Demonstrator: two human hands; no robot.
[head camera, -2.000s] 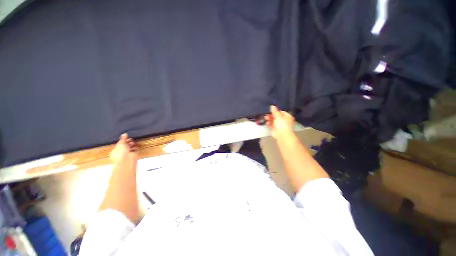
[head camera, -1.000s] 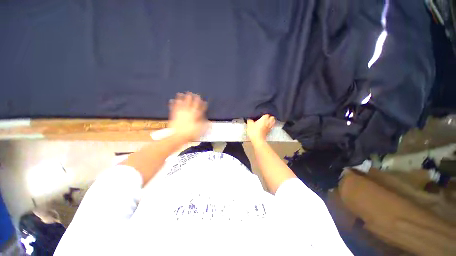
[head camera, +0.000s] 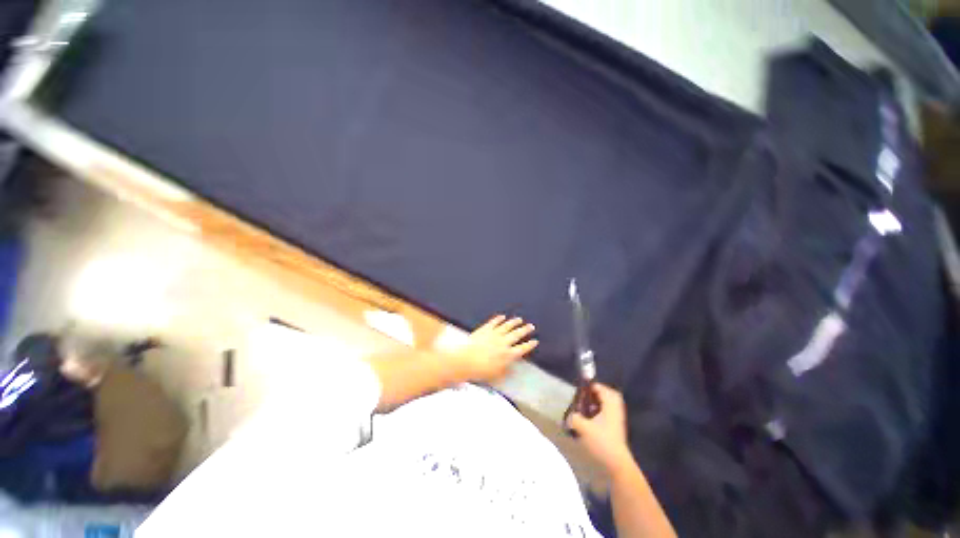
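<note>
Black fabric (head camera: 400, 158) lies flat over the long table, its near side along the worn brown edge strip (head camera: 274, 252). My left hand (head camera: 495, 347) rests flat with fingers spread at the fabric's near edge, holding nothing. My right hand (head camera: 602, 418) grips the dark-red handles of the tailor's shears (head camera: 582, 352), to the right of my left hand. The silver blades point away from me over the fabric. Whether the blades are apart or touch the cloth is not clear.
Loose fabric supply (head camera: 842, 284) lies in shiny folds at the table's right end. A pale table surface (head camera: 663, 47) shows beyond the fabric. A brown piece (head camera: 137, 426) and dark items are on the floor at lower left.
The shears are now clearly visible in my right hand, blades over the cloth. My left hand has moved right along the edge and lies flat. The view has turned, so the table runs diagonally.
</note>
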